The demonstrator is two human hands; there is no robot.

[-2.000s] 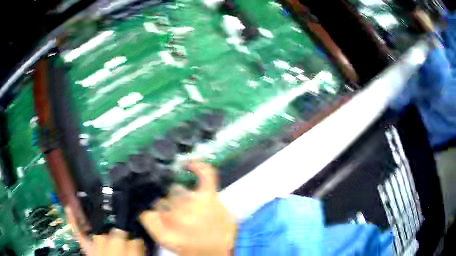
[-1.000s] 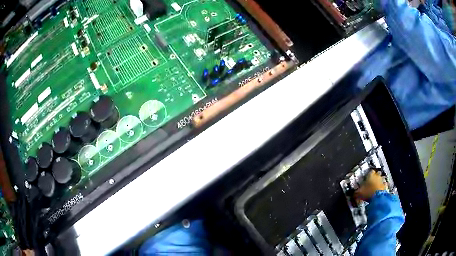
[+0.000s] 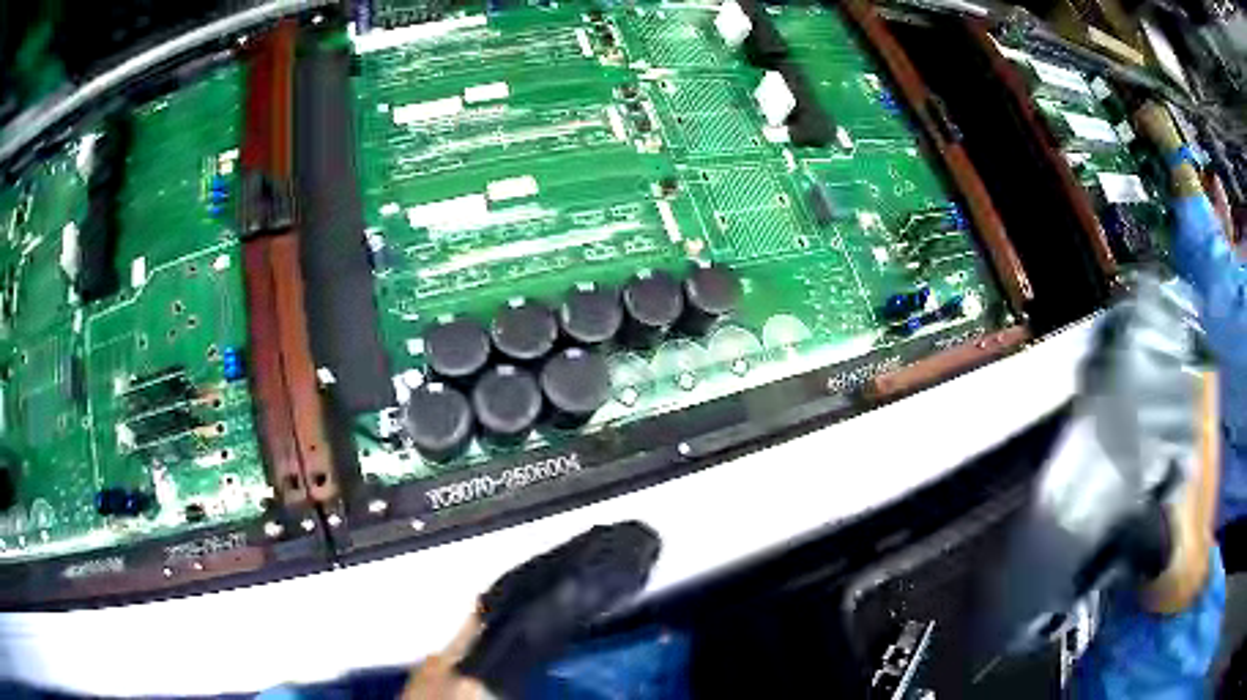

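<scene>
A large green circuit board (image 3: 766,294) lies in a dark carrier in front of me. Several black round capacitors (image 3: 506,399) stand in two rows at its near edge, beside bare printed circles. My right hand (image 3: 1192,527) is at the far right, blurred, and holds a silver heatsink piece (image 3: 1094,472) above the black tray. Whether it is one bar or more cannot be told. My left hand (image 3: 554,602) is at the bottom middle, before the pale conveyor edge. Black material covers its fingers; whether this is a glove or a held part cannot be told.
The pale conveyor edge (image 3: 766,495) runs across the front. Red-brown crossbars (image 3: 276,315) separate the carriers, with another green board (image 3: 178,328) at left. The black tray (image 3: 889,581) with silver pieces is at lower right. Another person's hand (image 3: 1158,126) and blue sleeve show at upper right.
My right hand has risen from the tray, now with a silver piece in it. My left hand has come into view at the bottom. The view has turned left, showing the neighbouring board.
</scene>
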